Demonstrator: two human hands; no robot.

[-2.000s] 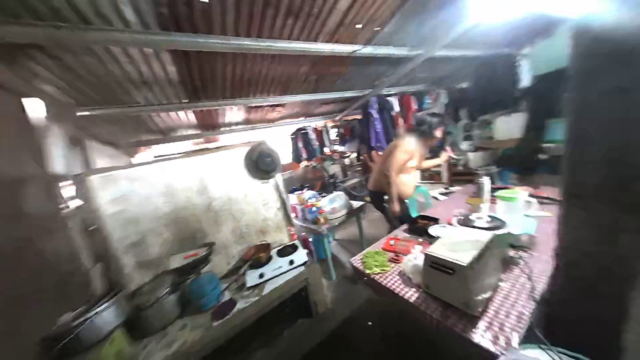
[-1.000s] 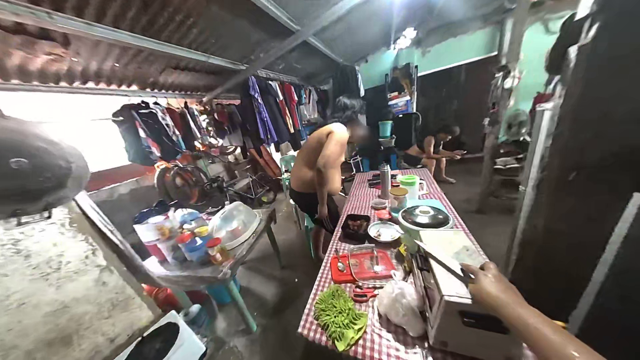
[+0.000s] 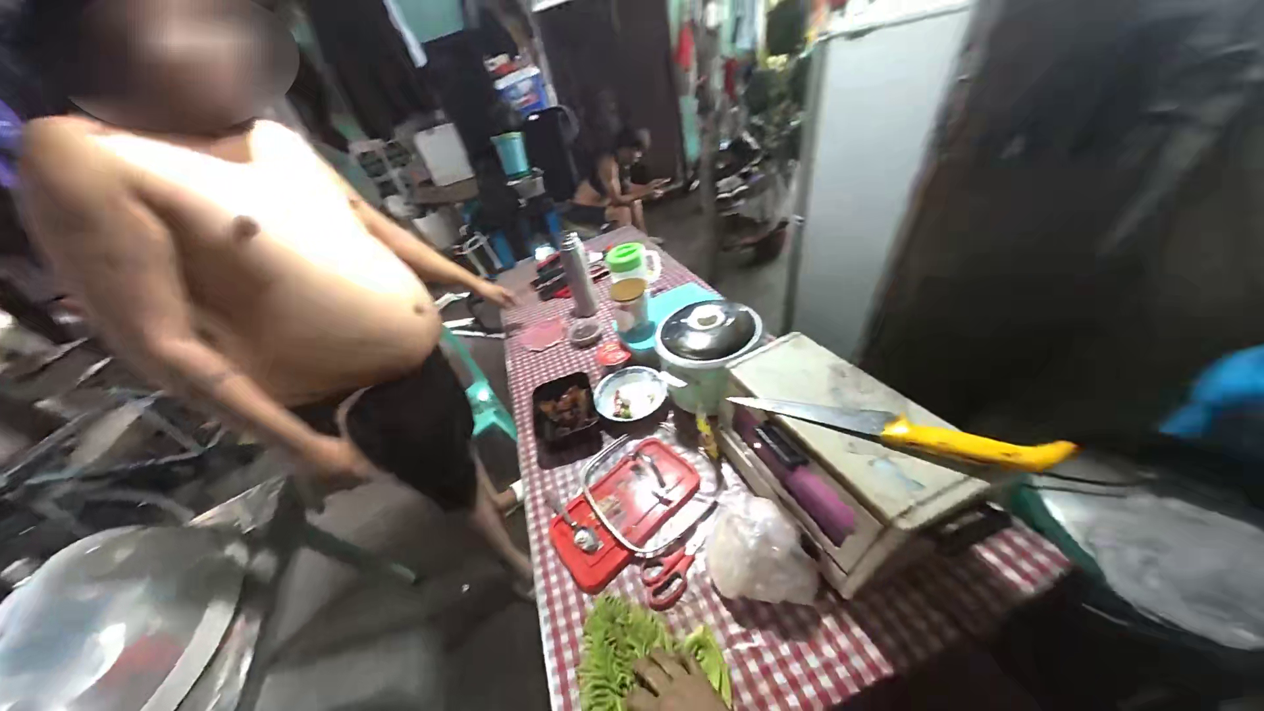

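My right hand [image 3: 679, 679] reaches in at the bottom edge, fingers over a bunch of leafy greens [image 3: 617, 642]; its grip is partly hidden. My left hand is out of view. A knife with a yellow handle [image 3: 978, 444] lies on a worn white box [image 3: 839, 420], a purple-handled utensil [image 3: 818, 502] at the box's side. Left of the box are a clear plastic bag [image 3: 760, 553], red scissors [image 3: 669, 578] and a red tray [image 3: 622, 513] with small utensils. Beyond stand a lidded pot [image 3: 706, 346], a bowl [image 3: 630, 393] and a black food tray [image 3: 565, 410].
A shirtless person [image 3: 247, 267] stands left of the table with its checkered cloth [image 3: 553, 632]; another person [image 3: 617, 183] sits farther back. A green plastic chair [image 3: 484, 395] is beside the table. A thermos [image 3: 578, 272] and pitcher [image 3: 632, 262] stand near its far end.
The knife, held in my right hand a second ago, now lies on the box, and this hand is at the greens. The standing person appears much closer and faces this way. The view has swung right.
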